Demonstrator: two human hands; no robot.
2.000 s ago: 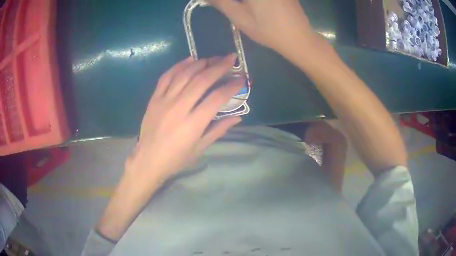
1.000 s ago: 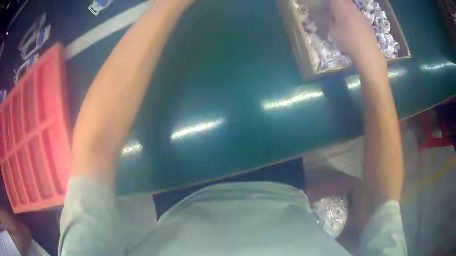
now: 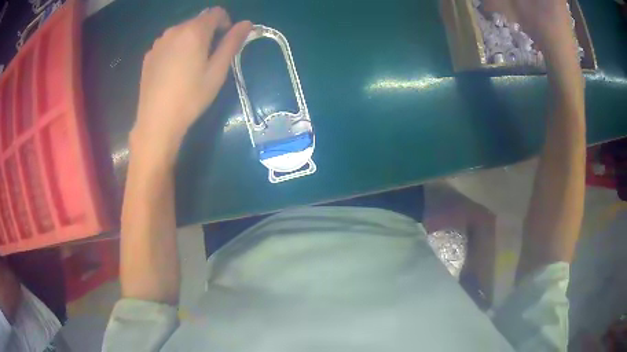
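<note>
A looped frame (image 3: 298, 89) lies over the dark green bench in front of me, its long rounded loop pointing away and its short tab loop toward me. A round plate (image 3: 287, 162) with a blue strip (image 3: 285, 146) sits at its near end. My left hand (image 3: 185, 65) holds the far curved end of the loop between thumb and fingers. My right hand (image 3: 536, 17) is over the parts box (image 3: 469, 34) of small white-clear fittings (image 3: 505, 45); it is cut off by the top edge, and its fingertips are unclear.
A red-orange crate (image 3: 48, 137) stands at the left. More frames (image 3: 31, 27) show beyond it at the far left. A shiny clear bundle (image 3: 448, 249) is below the bench edge at right. Part of another person's sleeve (image 3: 31, 316) shows at bottom left.
Two seconds ago both hands were at a frame. One second ago my left hand reached to the far edge and my right hand was in the box. Now my left hand has a frame in front of me.
</note>
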